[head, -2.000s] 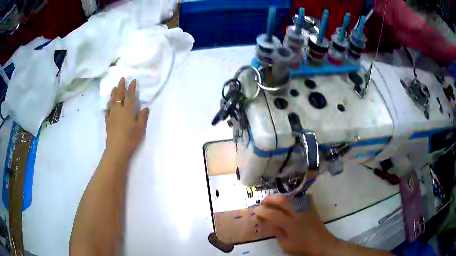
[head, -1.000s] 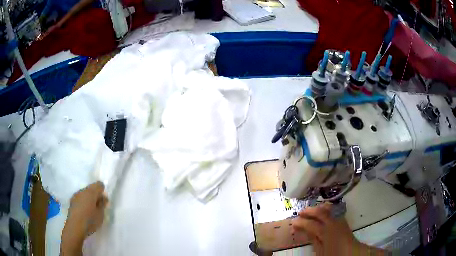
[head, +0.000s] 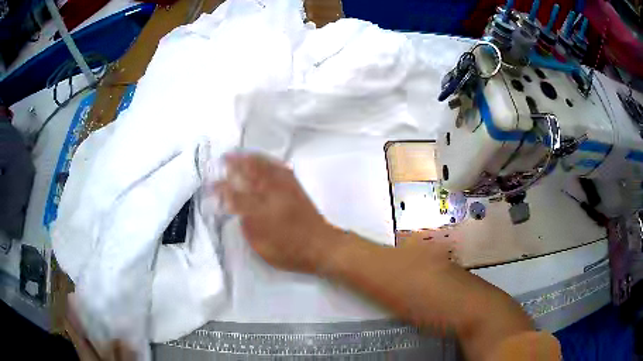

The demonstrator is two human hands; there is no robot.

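The white garment [head: 134,162] lies bunched over the left and middle of the table, with a black label [head: 176,224] partly showing in its folds. My right hand [head: 264,204] is blurred and reaches across to the garment's middle, its fingertips at a fold; whether it grips the cloth is unclear. My left hand [head: 106,349] is cut off by the bottom left edge, with its fingers at the garment's lower end and its grip partly hidden. The sewing machine head [head: 486,141] stands to the right, with no cloth under its needle area.
Spools on blue-topped posts [head: 539,35] stand above the machine, with keys on a ring [head: 458,76] hanging beside them. A ruler strip [head: 296,344] runs along the front edge. A pinkish plate [head: 624,257] is at the far right. Blue bins [head: 416,15] are behind the table.
My right hand has left the needle area and moved left onto the garment. My left hand has moved down to the bottom edge. The garment is spread nearer and the label is partly covered.
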